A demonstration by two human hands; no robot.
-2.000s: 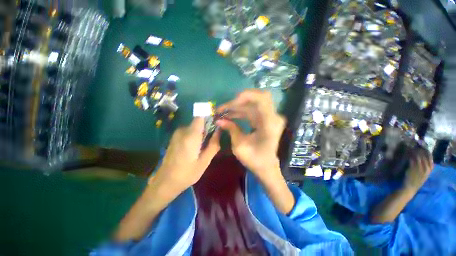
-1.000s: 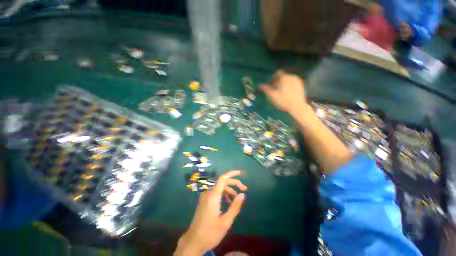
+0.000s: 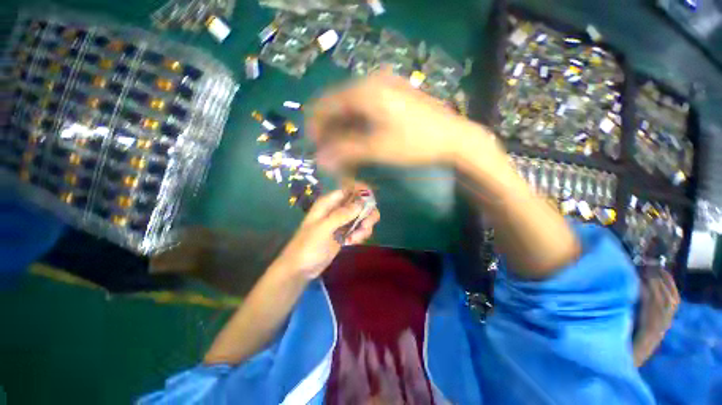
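Note:
My left hand [image 3: 323, 231] is low in the middle, closed around a small silvery frame assembly [image 3: 360, 212], mostly covered by the fingers. My right hand [image 3: 368, 126] is above and beyond it, blurred, reaching over the mat; its fingertips are too blurred to tell whether they hold anything. A loose pile of flex-tail modules [image 3: 289, 164], black with gold-orange tails and white strips, lies on the green mat just left of my right hand's fingers. A loose pile of silvery frames [image 3: 309, 39] lies beyond my hands.
A clear blister tray [image 3: 95, 126] with rows of black-and-gold modules is at the left. A black compartment tray [image 3: 625, 103] full of frames is at the right. Another person's hand [image 3: 655, 312] is by its near edge. A brown strip [image 3: 214, 257] lies near my left forearm.
My left hand was open and empty and now holds a frame. My right hand has come back from the far frame pile toward the modules. The view has tilted down.

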